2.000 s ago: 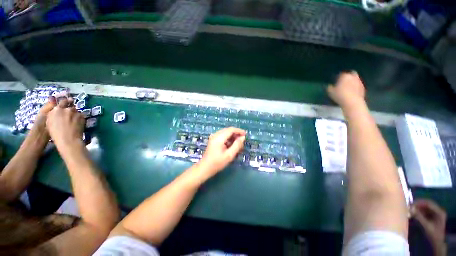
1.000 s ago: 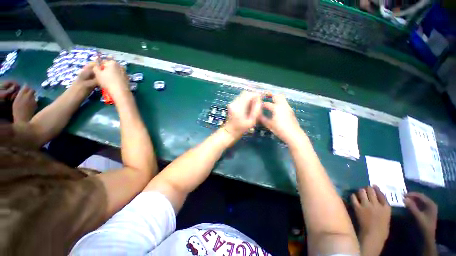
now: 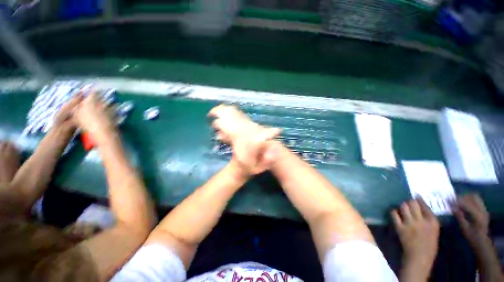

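My left hand reaches over the left part of the clear, ribbed blister tray, fingers towards the far left. My right hand is against it near the wrist, and the two overlap. Both are blurred; whether they hold anything is hidden. Small dark components lie in the tray's near rows, right of my hands. My hands cover part of the tray.
Left, a neighbour's hands hold an orange-red tool beside piled white housings. Right lie white sheets, another sheet by a person's hands, and a thick white stack. A pale rail borders the belt.
My right hand came back from over the belt to the tray and met my left hand. Since one second ago, both moved left and now overlap. The view has shifted.
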